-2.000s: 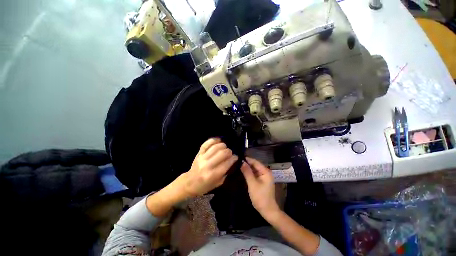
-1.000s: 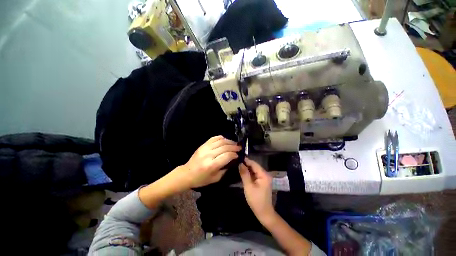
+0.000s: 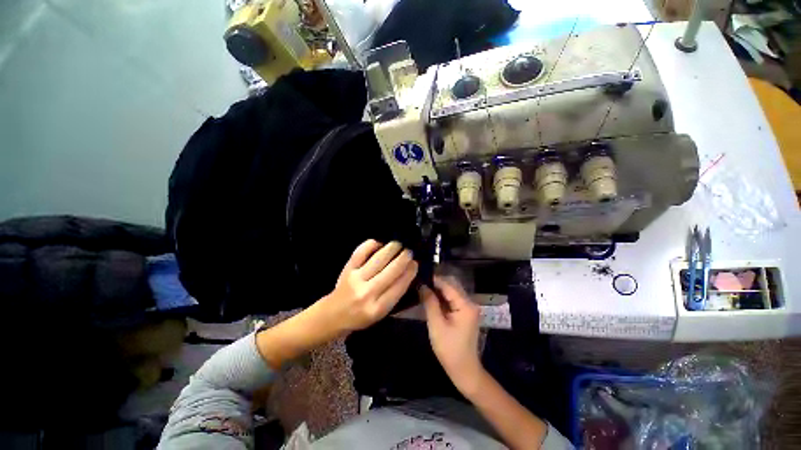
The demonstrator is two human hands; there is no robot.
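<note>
A large black fabric piece (image 3: 342, 202) with a thin pale curved seam line lies left of the overlock machine (image 3: 544, 114) and reaches down to my hands. My left hand (image 3: 373, 286) is curled on the fabric, just below and left of the presser foot area (image 3: 430, 206). My right hand (image 3: 452, 325) pinches the dark fabric edge below the needle area, close beside my left fingertips. The fabric between the fingertips is dark and its exact edge is hard to see. Both hands are bare.
Blue snips (image 3: 698, 268) stand in the accessory tray (image 3: 764, 274) at the right. A black strip (image 3: 523, 303) hangs over the table edge. A blue crate (image 3: 580, 395) with clear plastic bags is at lower right. A yellowish machine (image 3: 268, 44) is behind.
The view has shifted slightly, so the machine sits a little further right. My left fingers have moved slightly left, away from the needle area. My right hand stays pinched at the edge.
</note>
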